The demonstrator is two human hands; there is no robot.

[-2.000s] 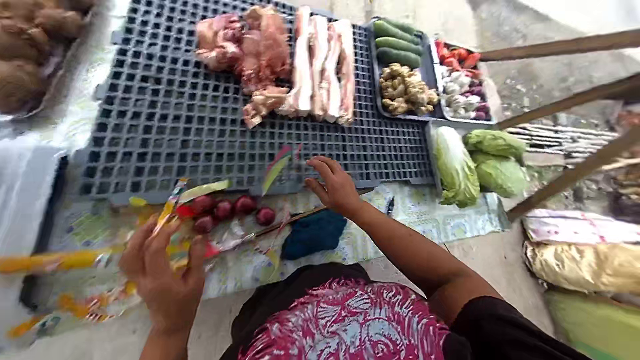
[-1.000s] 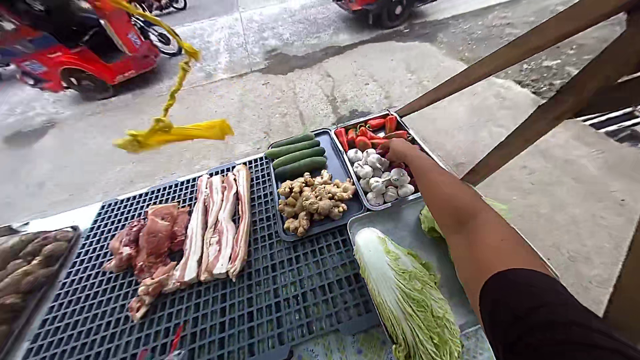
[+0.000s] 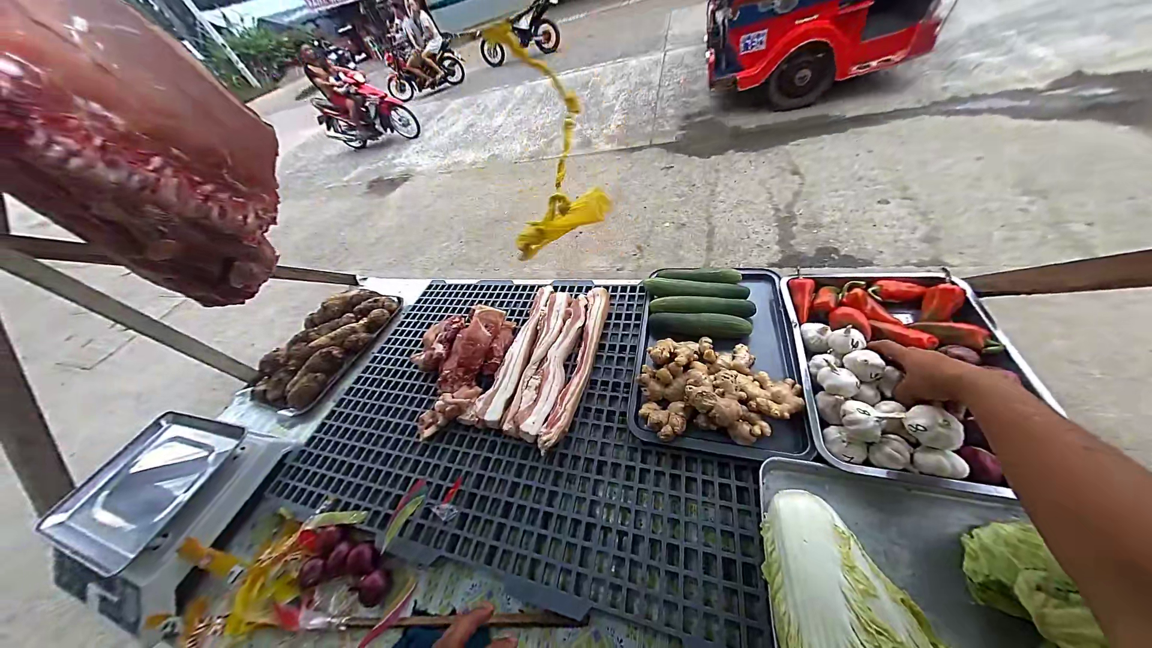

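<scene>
My right hand [image 3: 922, 371] reaches into the metal tray [image 3: 814, 423] at the right, its fingers down between white garlic bulbs [image 3: 862, 421] and red onions [image 3: 981, 463]; whether it grips one is hidden. Red peppers [image 3: 941, 302] lie at that tray's far end. Only fingers of my left hand [image 3: 466, 627] show at the bottom edge, by a thin wooden stick [image 3: 531, 620]; what it holds cannot be told. Just beyond it to the left are red onions [image 3: 360, 560] among colourful plastic strips [image 3: 261, 585]. Pork belly strips [image 3: 544, 369] and meat chunks [image 3: 472, 351] rest on the grey plastic grate [image 3: 630, 504].
A dark tray [image 3: 783, 360] holds cucumbers [image 3: 702, 303] and ginger [image 3: 711, 387]. Napa cabbage [image 3: 832, 576] lies at near right. A scale [image 3: 144, 495] and a tray of root crops [image 3: 324, 346] stand left. A large meat piece [image 3: 135, 153] and yellow plastic [image 3: 562, 220] hang above.
Two seconds ago both hands were near the onions and plastic strips at the grate's near edge. My right hand has since moved to the garlic tray. The view has swung up toward the road.
</scene>
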